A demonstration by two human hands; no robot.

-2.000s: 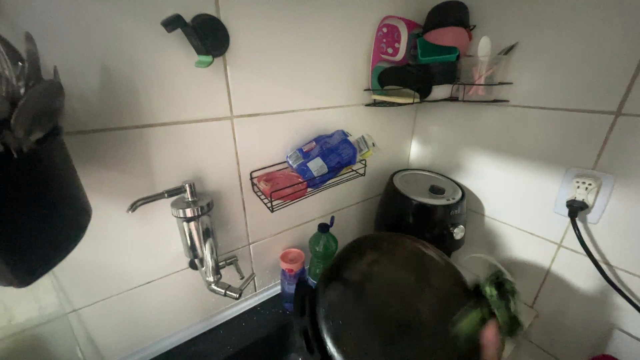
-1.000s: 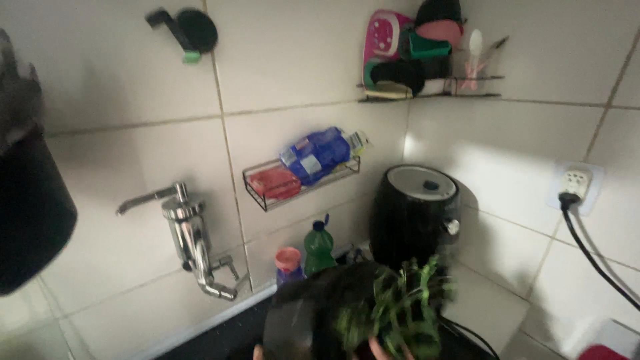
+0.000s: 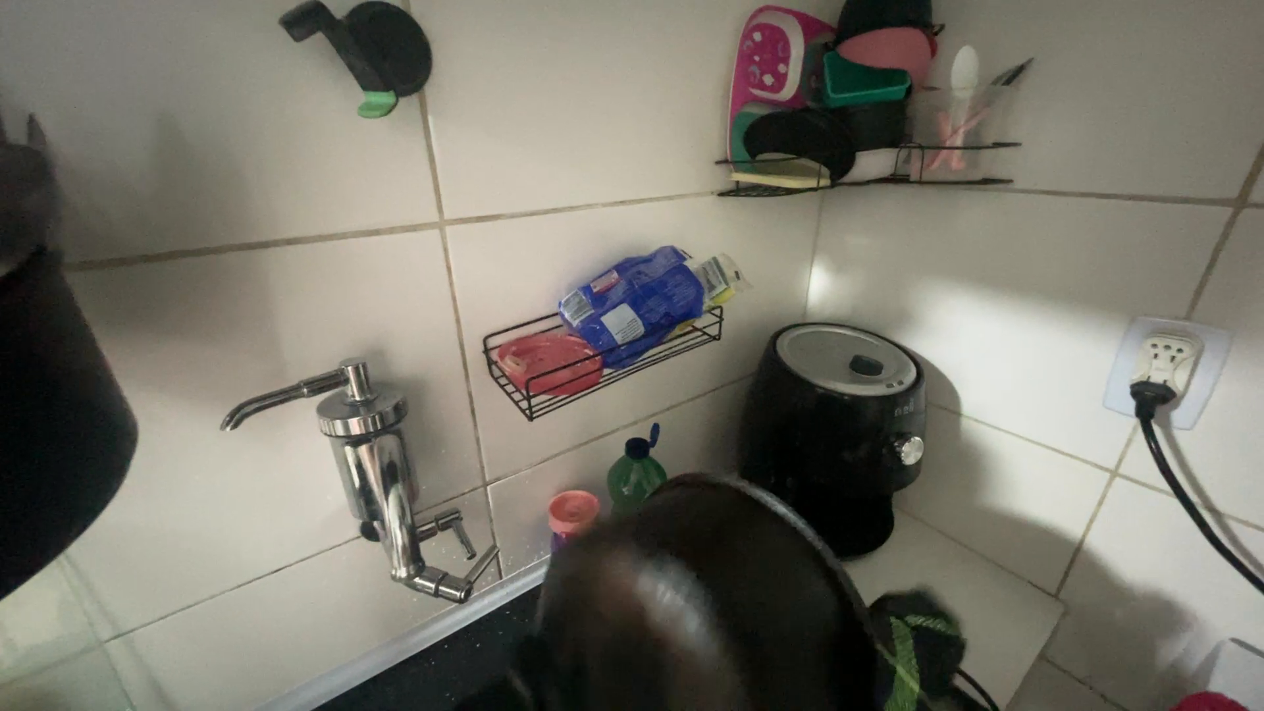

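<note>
A dark, round metal pan (image 3: 691,602), blurred and tilted up, fills the bottom middle and hides whatever is behind it. Close to its right edge shows a bunched, dark-and-green item (image 3: 913,647), perhaps a cloth; a hand on it cannot be made out. Neither my left hand nor my right hand shows in the head view. Behind the pan stand a green bottle with a dark flip cap (image 3: 637,474) and a container with a pink-orange lid (image 3: 574,512).
A chrome wall tap (image 3: 380,464) juts out at the left, near a dark hanging container (image 3: 59,415). A black air fryer (image 3: 834,434) stands in the corner. A wire rack (image 3: 528,395) holds a blue packet (image 3: 642,301). A plugged socket (image 3: 1165,365) is at right.
The pan has turned and shows a blurred, upright round side. The green item, in front of the pan a second ago with fingers beside it, is now at the pan's right edge.
</note>
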